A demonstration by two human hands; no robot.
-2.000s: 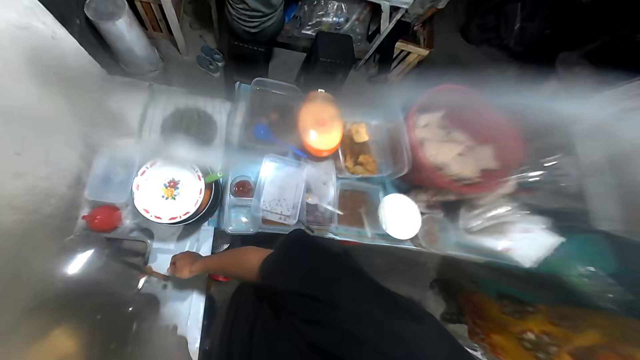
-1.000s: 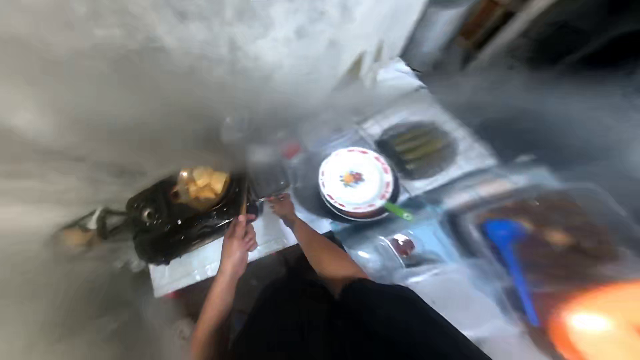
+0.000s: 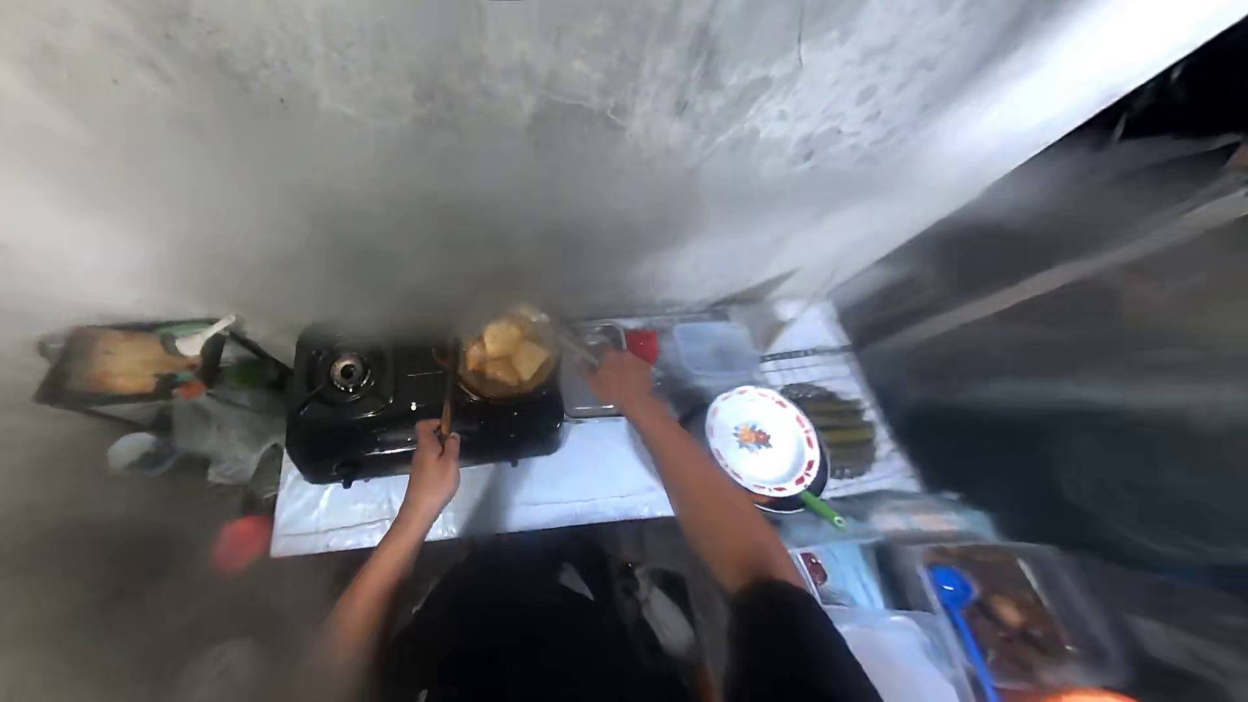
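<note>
My left hand (image 3: pixel 436 456) grips the wooden handle (image 3: pixel 448 409) of a utensil in front of the black two-burner gas stove (image 3: pixel 419 429); its far end is blurred. On the stove's right burner is a pan with pale golden fried pieces (image 3: pixel 507 351). To the right of it, my right hand (image 3: pixel 621 378) is closed on a thin, blurred utensil handle (image 3: pixel 577 346) that reaches toward the pan. Below that hand lies a metal tray (image 3: pixel 585 395). What the ends of both utensils touch cannot be told.
A floral enamel plate (image 3: pixel 762 441) covers a pan with a green handle (image 3: pixel 822 509). Beyond are a clear plastic container (image 3: pixel 717 351), a red object (image 3: pixel 642 345) and a dish of long green pieces (image 3: pixel 843 429). A blue ladle (image 3: pixel 960 604) rests in a food container. The wall (image 3: pixel 439 175) rises behind the stove.
The view has swung left to the stove. My right hand has moved from beside the stove up to the pan's right side. My left hand still holds the wooden handle.
</note>
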